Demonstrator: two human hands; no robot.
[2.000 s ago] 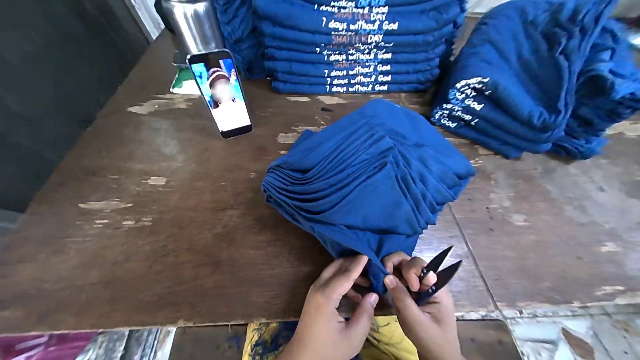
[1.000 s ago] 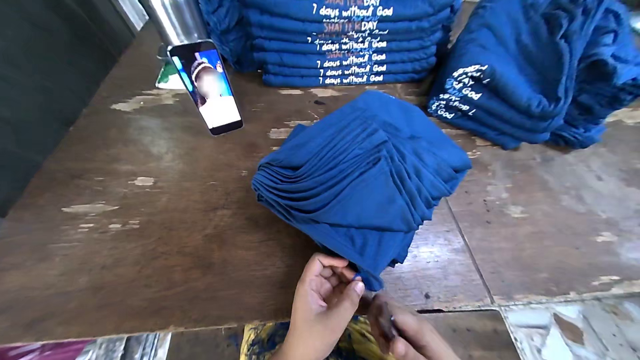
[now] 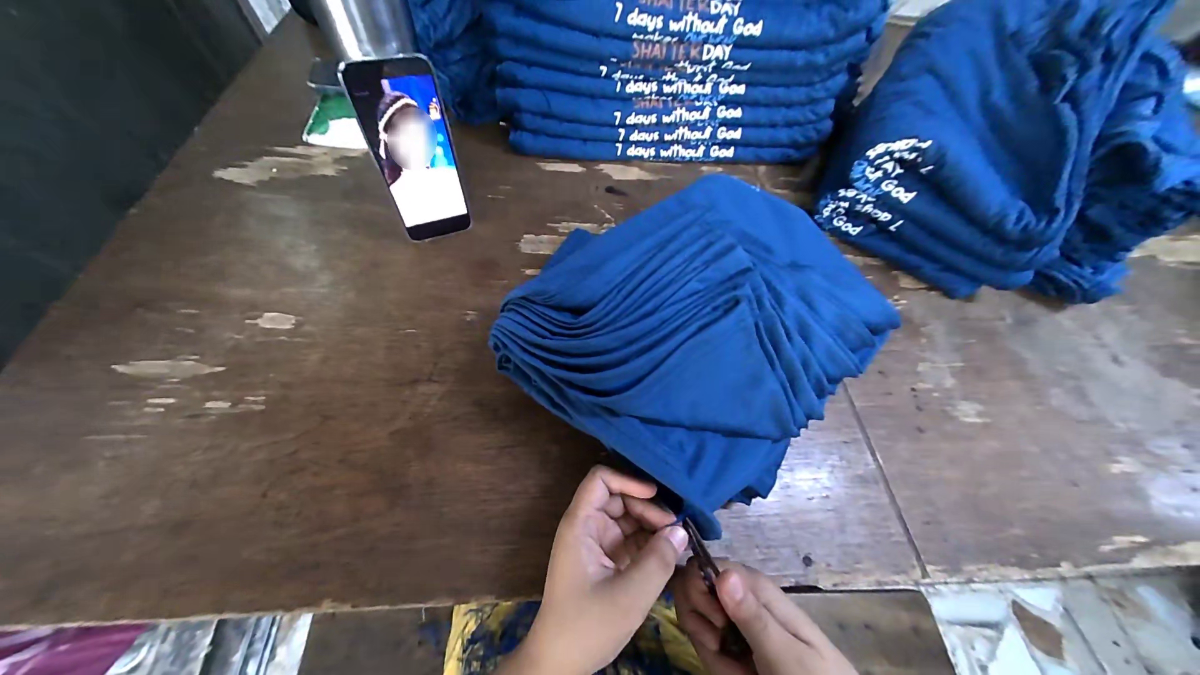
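Observation:
A stack of folded blue fabric pieces point(image 3: 656, 328) lies at the middle of the table. My left hand point(image 3: 609, 572) pinches something small, perhaps a thread or the fabric's edge, at the stack's near corner. In my right hand point(image 3: 750, 619) is a pair of dark thread snips point(image 3: 701, 553), its tips touching the same corner beside my left fingertips. Whether the blades are apart cannot be seen.
A smartphone point(image 3: 408, 150) leans against a metal tumbler point(image 3: 366, 28) at the back left of the worn wooden table point(image 3: 281, 469). Printed blue shirts point(image 3: 675, 84) are stacked behind, with another blue pile point(image 3: 966, 150) at right. Yellow cloth point(image 3: 478, 637) shows below the table's near edge.
The snips pointed away to the right of the fabric two seconds ago; their tips are now at its near corner. My left hand stays near that corner.

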